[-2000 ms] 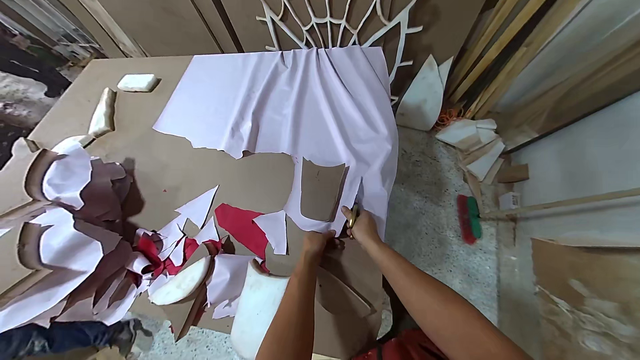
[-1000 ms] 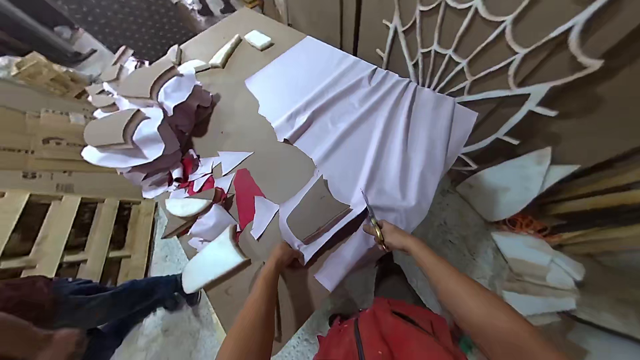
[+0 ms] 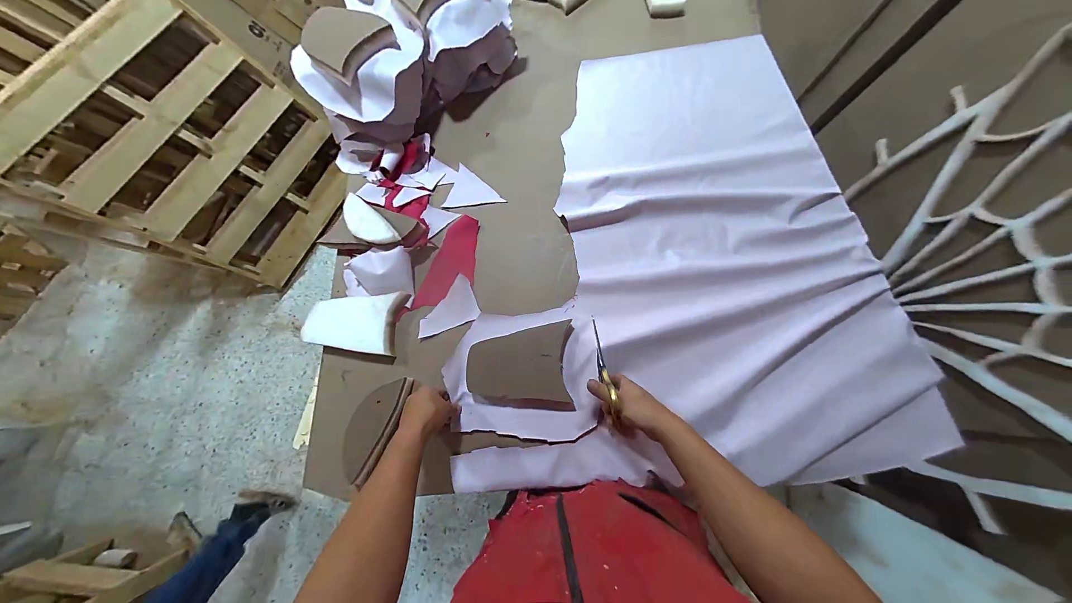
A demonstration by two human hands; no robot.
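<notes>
My right hand (image 3: 630,404) grips a pair of scissors (image 3: 611,387) by its gold-coloured handles, the blades pointing away from me along the uncut side of a large pale lilac sheet (image 3: 712,209). At the left, my left hand (image 3: 427,410) pinches the edge of the partly cut lilac piece (image 3: 511,421). On that piece lies a brown cardboard-like panel (image 3: 521,366) with curved sides. A strip of the sheet (image 3: 528,466) runs below it, close to my red garment. Left of my left hand lies a curved brown piece (image 3: 368,423), partly behind my forearm.
White padded pieces (image 3: 347,322), red scraps (image 3: 452,260) and lilac offcuts (image 3: 473,188) lie at the table's left. Covered brown shapes (image 3: 360,75) are piled beyond them. A wooden pallet (image 3: 167,126) stands left; a white web-shaped frame (image 3: 988,193) stands right. Someone's leg (image 3: 209,553) shows lower left.
The scissors have moved farther around the brown panel, and a strip of sheet now lies below it, nearest me. My left hand stays at the piece's edge. The view has turned strongly.
</notes>
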